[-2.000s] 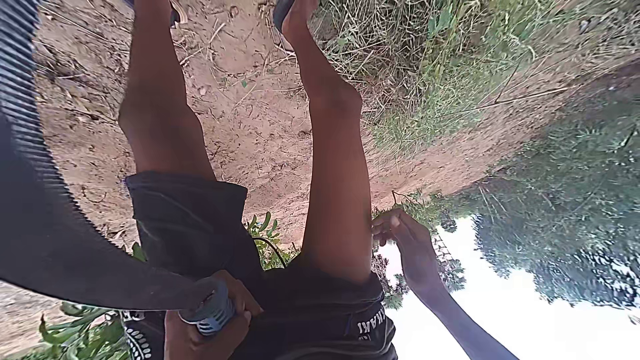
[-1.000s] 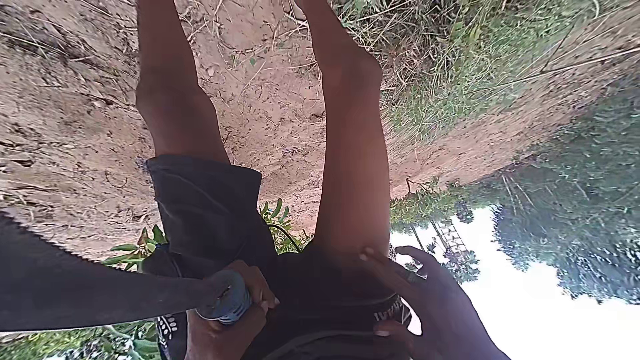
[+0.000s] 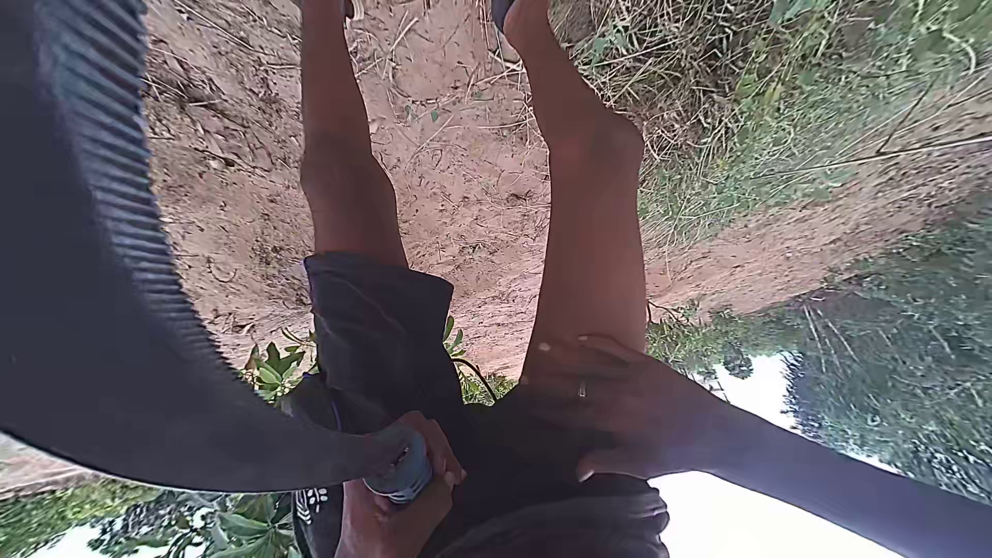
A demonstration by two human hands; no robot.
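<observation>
My left hand [image 3: 407, 488], at the bottom left of centre, is closed around the blue-grey handle [image 3: 404, 469] of a sickle. Its curved dark blade [image 3: 116, 333], with a finely serrated edge, sweeps up the left side, large and near the camera; its tip is out of frame. My right hand [image 3: 612, 403], wearing a ring, lies with fingers spread over the upper thigh and the dark shorts [image 3: 380, 333]. It holds nothing visible. Both bare legs [image 3: 593, 232] extend toward the top of the view.
Reddish bare soil [image 3: 457, 170] with scattered twigs lies around the legs. Dry and green grass [image 3: 736, 116] grows at the upper right. Leafy plants [image 3: 252, 527] show at the lower left, and trees [image 3: 891, 364] at the right beside bright sky. The scene appears upside down.
My right hand, raised beside the thigh two seconds ago, now rests across it. The sickle blade has swung up since a second ago and covers more of the left side. My left hand keeps its hold.
</observation>
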